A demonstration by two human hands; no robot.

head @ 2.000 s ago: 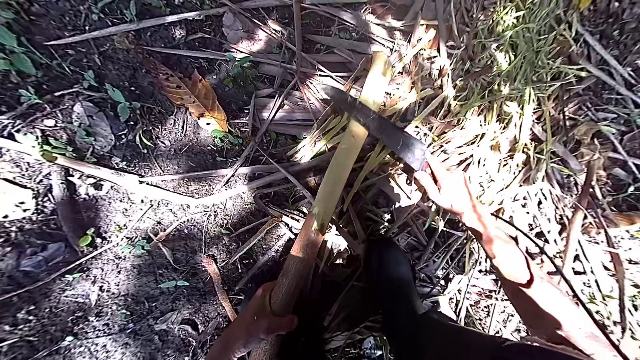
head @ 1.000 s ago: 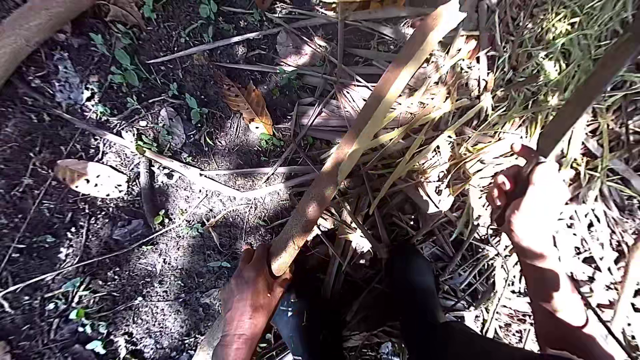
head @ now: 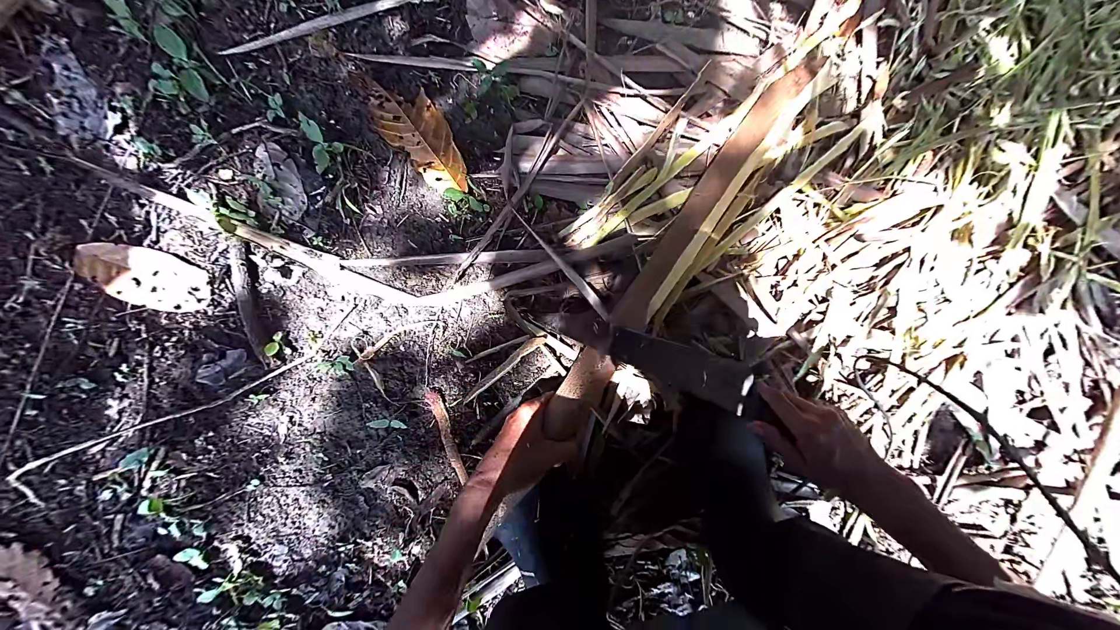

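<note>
My left hand [head: 534, 437] is closed around the lower end of a brown-barked wooden pole [head: 713, 192], which slants up to the right over the litter. Pale strips lie along the pole's upper part. In my right hand [head: 809, 433] is the handle of a machete, mostly hidden by my fingers. Its dark blade [head: 682, 363] lies across the pole a little above my left hand. Whether the edge bites into the bark cannot be told.
Pale shavings and dry leaf strips [head: 875, 262] cover the ground at the right, below green grass [head: 1041, 131]. A dark boot [head: 731, 464] stands close under the blade. Thin fallen branches [head: 324, 262] and brown leaves [head: 429, 140] lie on soil at the left.
My right hand has brought the machete from the far right down to the pole, near my left hand. The pole's brown bark faces up now, where two seconds ago its pale stripped face showed.
</note>
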